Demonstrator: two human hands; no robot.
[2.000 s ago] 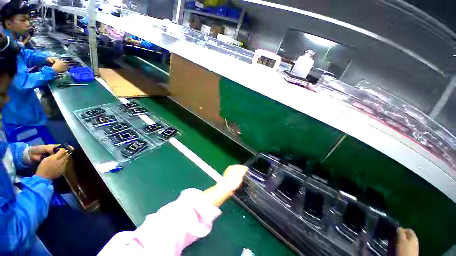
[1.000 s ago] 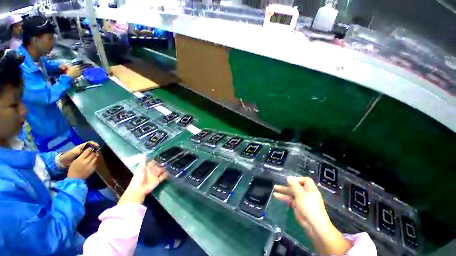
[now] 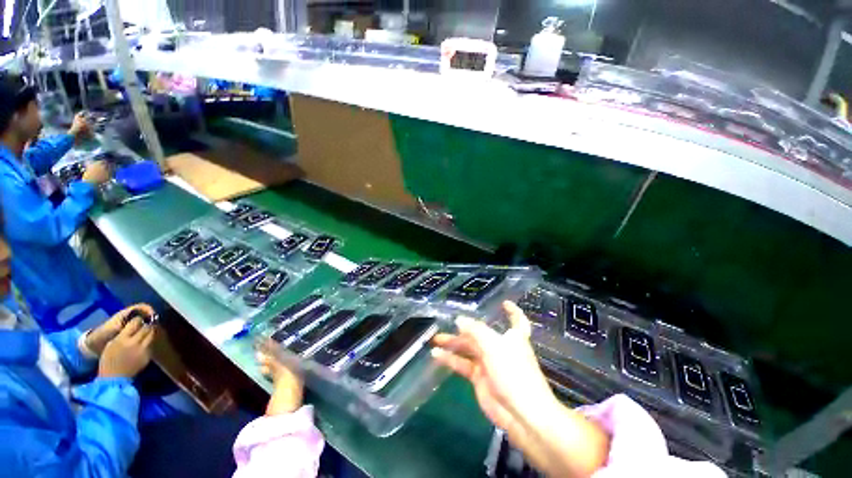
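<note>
A clear device tray (image 3: pixel 378 418) with two rows of black handheld devices lies across the bench in front of me, its near side looking slightly raised. The near row holds larger dark devices (image 3: pixel 397 350); the far row shows pale square outlines. My left hand (image 3: pixel 283 381) grips the tray's near left edge, its fingertips partly hidden by the plastic. My right hand (image 3: pixel 490 364) is at the tray's right side, palm up with fingers spread, fingertips close to the rightmost near device. Whether they touch the tray is unclear.
More filled trays (image 3: pixel 612 359) are stacked at the right. Another device tray (image 3: pixel 210 266) lies farther left on the green bench (image 3: pixel 201 308). A white shelf (image 3: pixel 598 121) runs above, with a white bottle (image 3: pixel 545 49). Two people in blue smocks (image 3: pixel 47 401) sit at the left.
Two seconds ago my hands were at the right-hand stack; now they are at the tray in front. Since one second ago, this tray has shifted left and its near side has tilted.
</note>
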